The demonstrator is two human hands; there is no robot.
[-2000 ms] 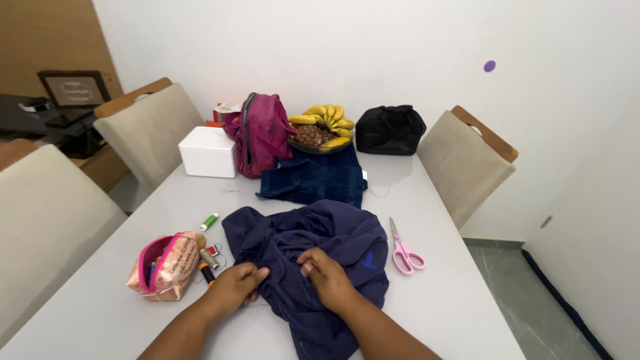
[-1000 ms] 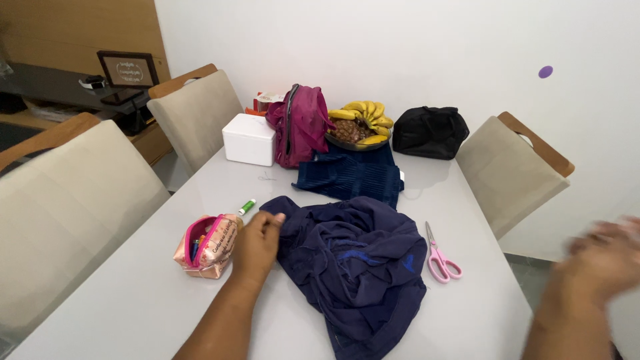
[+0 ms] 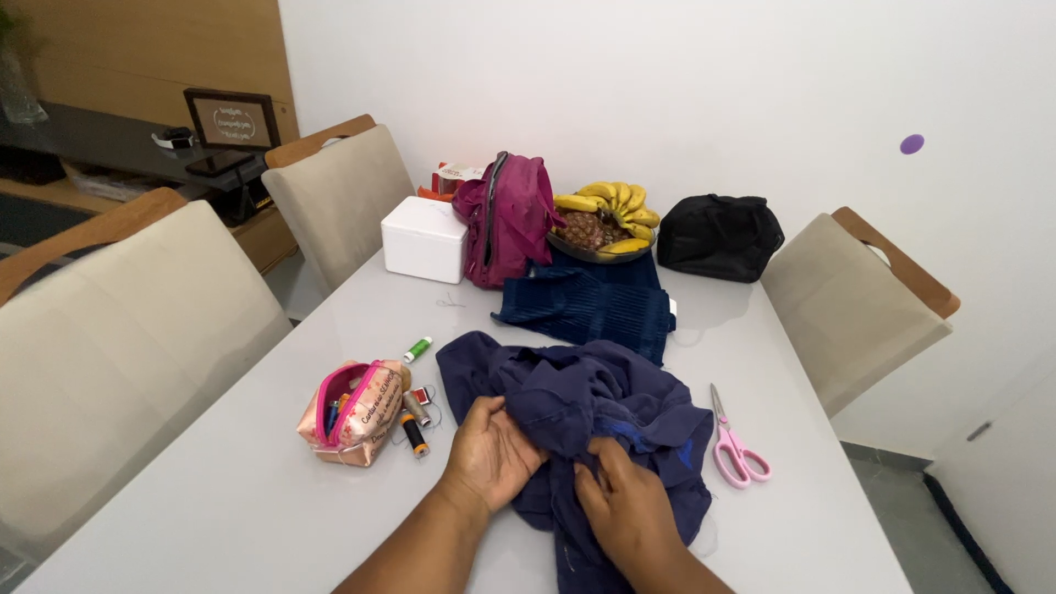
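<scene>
A crumpled navy blue garment (image 3: 610, 396) lies on the white table in front of me. My left hand (image 3: 495, 454) is at its left side, palm turned up, with the cloth edge against its fingers. My right hand (image 3: 623, 499) pinches a fold of the cloth between thumb and fingers. Pink-handled scissors (image 3: 737, 450) lie to the right of the garment, blades pointing away. To the left stands an unzipped pink pouch (image 3: 355, 412) bearing writing. Beside it lie a green thread spool (image 3: 418, 350), a grey spool (image 3: 417, 408) and a black and orange spool (image 3: 414, 436).
Behind the garment are a folded dark blue towel (image 3: 586, 305), a magenta backpack (image 3: 511, 223), a white box (image 3: 423, 239), a fruit bowl (image 3: 606, 254) with bananas, and a black bag (image 3: 719, 238). Beige chairs (image 3: 140, 355) flank the table (image 3: 247, 503).
My right hand, out at the far right one second ago, is back on the garment. My left hand has moved from the garment's upper left corner to its lower left side.
</scene>
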